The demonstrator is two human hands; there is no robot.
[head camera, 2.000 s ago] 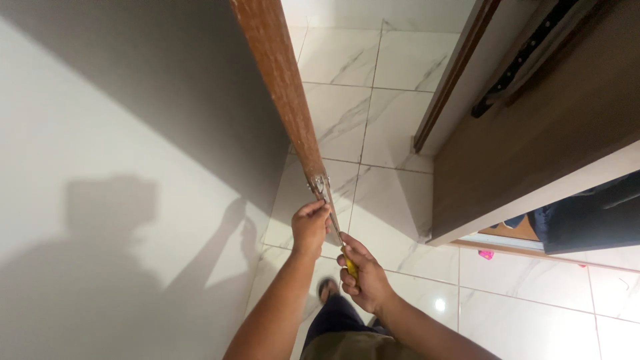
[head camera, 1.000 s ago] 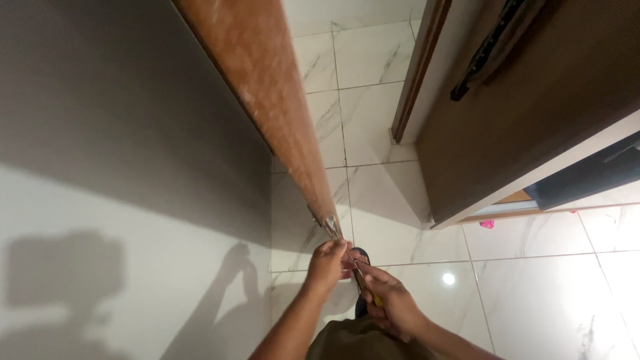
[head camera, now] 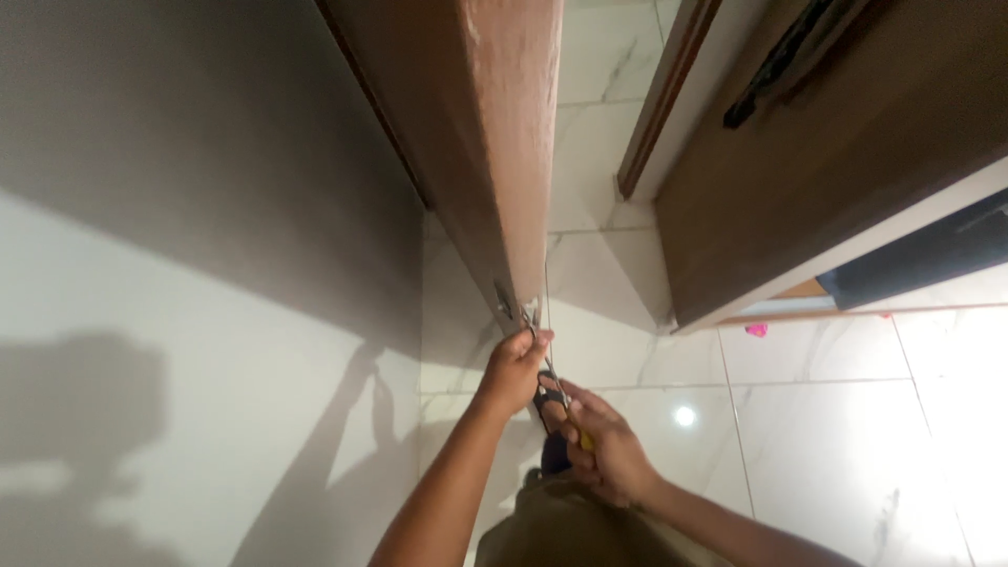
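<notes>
A wooden door (head camera: 516, 157) stands edge-on before me, with metal lock hardware (head camera: 529, 311) in its narrow edge. My left hand (head camera: 516, 366) is at this hardware, thumb and fingers pinched around a small metal part that they mostly hide. In my right hand (head camera: 602, 441) is a screwdriver (head camera: 584, 438) with a yellow handle; its thin shaft points up and left toward the lock, beside my left fingers. Where the tip ends I cannot tell. A dark metal fitting (head camera: 503, 301) shows on the door's left face, just beside the edge.
A pale wall (head camera: 197, 315) with shadows is on the left. To the right are a wooden door frame (head camera: 661, 102) and a brown wooden cabinet or panel (head camera: 787, 173) with dark cloth (head camera: 921, 252) beneath. Marbled tiles (head camera: 614, 346) cover the floor, with a small pink item (head camera: 756, 330) on them.
The view has moved, and the door's edge now looks wider. Both hands remain by the lock, the right still on the screwdriver; the hands are a little farther apart than one second ago.
</notes>
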